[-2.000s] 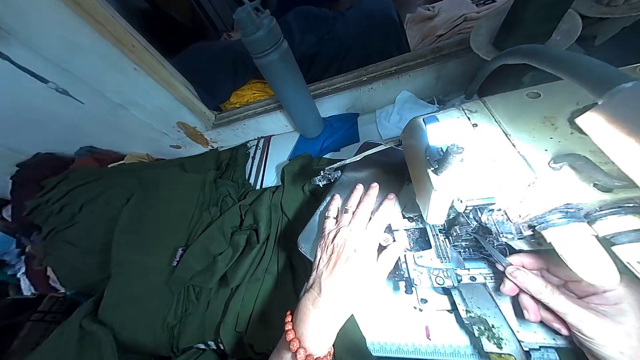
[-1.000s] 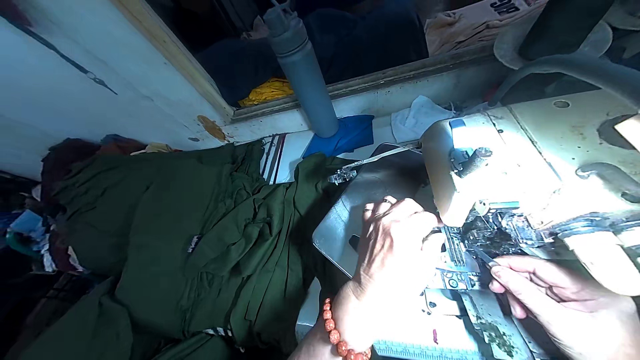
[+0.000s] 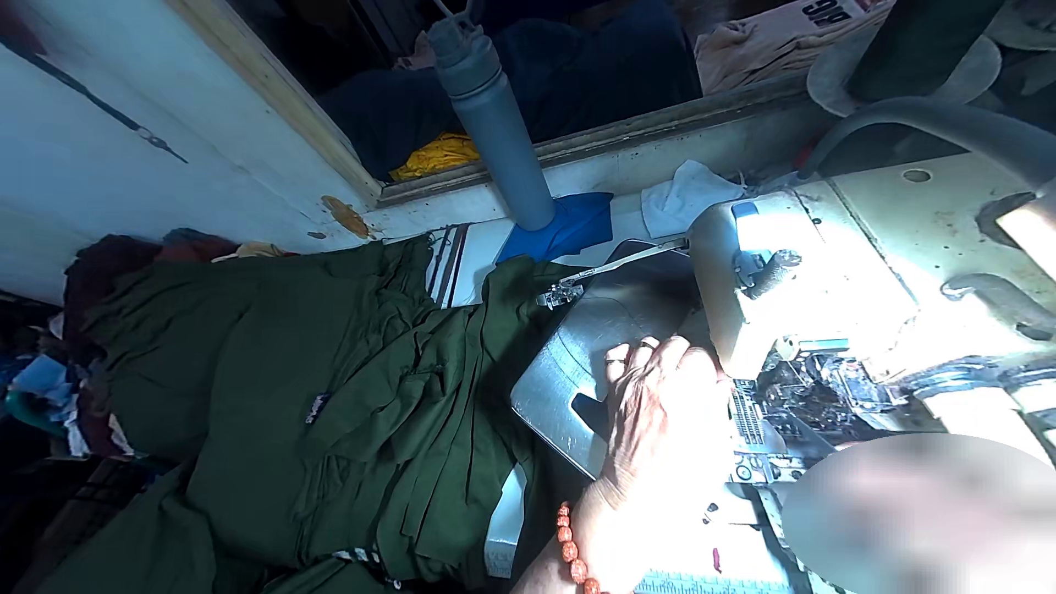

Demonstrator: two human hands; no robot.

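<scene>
My left hand (image 3: 660, 412), with a ring and a red bead bracelet (image 3: 569, 544), reaches over a metal plate (image 3: 602, 330) to the left side of an overlock sewing machine (image 3: 808, 272). Its fingers are bent; glare and the machine head hide what its thumb and index finger touch. My right hand (image 3: 916, 511) is mostly covered by a blurred patch, lower right. Dark metal tweezers (image 3: 802, 433) stick out from that patch towards the looper area (image 3: 817, 392). A presser foot on an arm (image 3: 561, 294) is swung out left, above the plate.
Dark green garments (image 3: 272, 371) are heaped to the left. A grey-blue bottle (image 3: 505, 140) stands on blue cloth (image 3: 569, 227) against the window ledge, near a white cloth (image 3: 689, 198). A measuring tape (image 3: 709, 582) lies along the near edge of the machine.
Two seconds ago my left hand lay flatter, its fingers spread over the plate; now its fingers are bent beside the machine head. The view has shifted slightly.
</scene>
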